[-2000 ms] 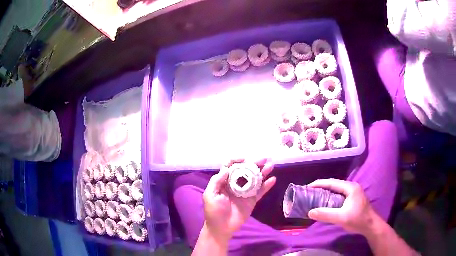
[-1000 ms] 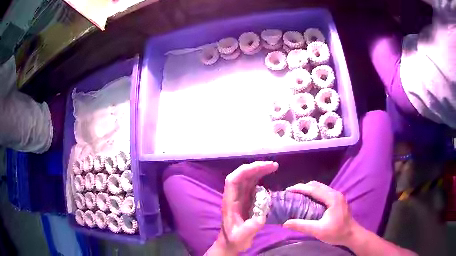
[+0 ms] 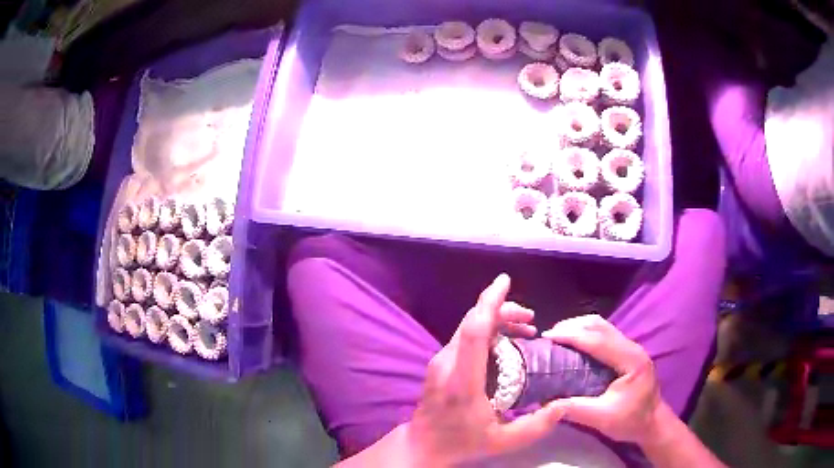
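A dark purple-grey tubular sleeve [image 3: 562, 370] lies sideways above my lap, with a pale toothed ring [image 3: 507, 373] at its left end. My right hand [image 3: 622, 379] is closed around the sleeve, thumb below and fingers above. My left hand [image 3: 466, 375] is at the ring's left side, its palm against the ring and its fingers partly raised; the thumb reaches under the sleeve. Whether the ring is seated on the sleeve or only pressed to it, I cannot tell.
A large purple tray [image 3: 457, 239] beyond my knees holds pale toothed rings along its far and right sides on a white liner. A side tray [image 3: 240, 311] at left holds rows of notched pieces [image 3: 169, 274]. Other people's sleeves [image 3: 41, 137] show at both edges. A blue crate [image 3: 91, 361] is at lower left.
The ring in my left hand has moved right to the sleeve's open end and turned edge-on. My right hand still holds the sleeve. The trays appear higher in view.
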